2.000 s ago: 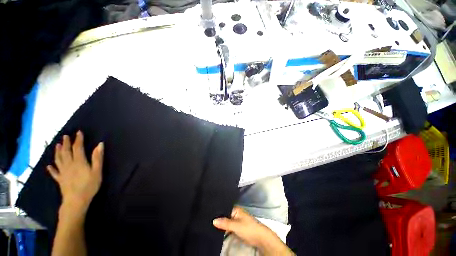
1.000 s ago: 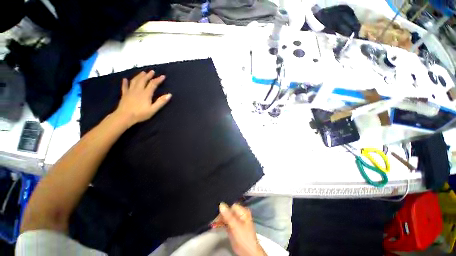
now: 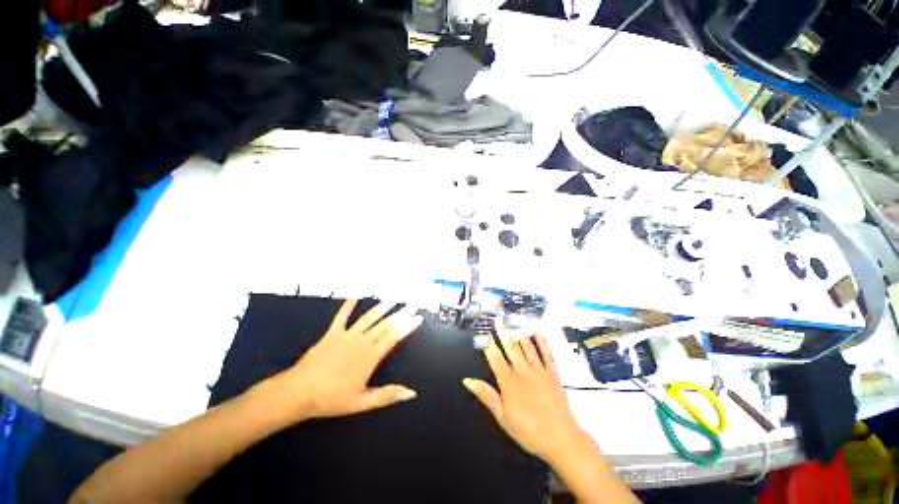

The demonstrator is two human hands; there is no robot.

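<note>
A large black fabric panel lies on the white table at the near edge, its frayed top edge reaching the needle area. My left hand lies flat on the panel, fingers spread, left of the needle. My right hand rests on the panel's right side, fingertips just below the presser foot area. The white industrial sewing machine stands right of and beyond my hands. The presser foot itself is too blurred to tell whether it is up or down.
Scissors with yellow and green loops lie right, beside a small black tray and a thin brown tool. Black fabric and grey pieces are heaped behind. Tan scraps lie in a recess. Dark thread cones stand upper right.
The panel has been turned and its edge now reaches the needle. My left hand has moved right with it. My right hand has come up from below the table edge onto the panel.
</note>
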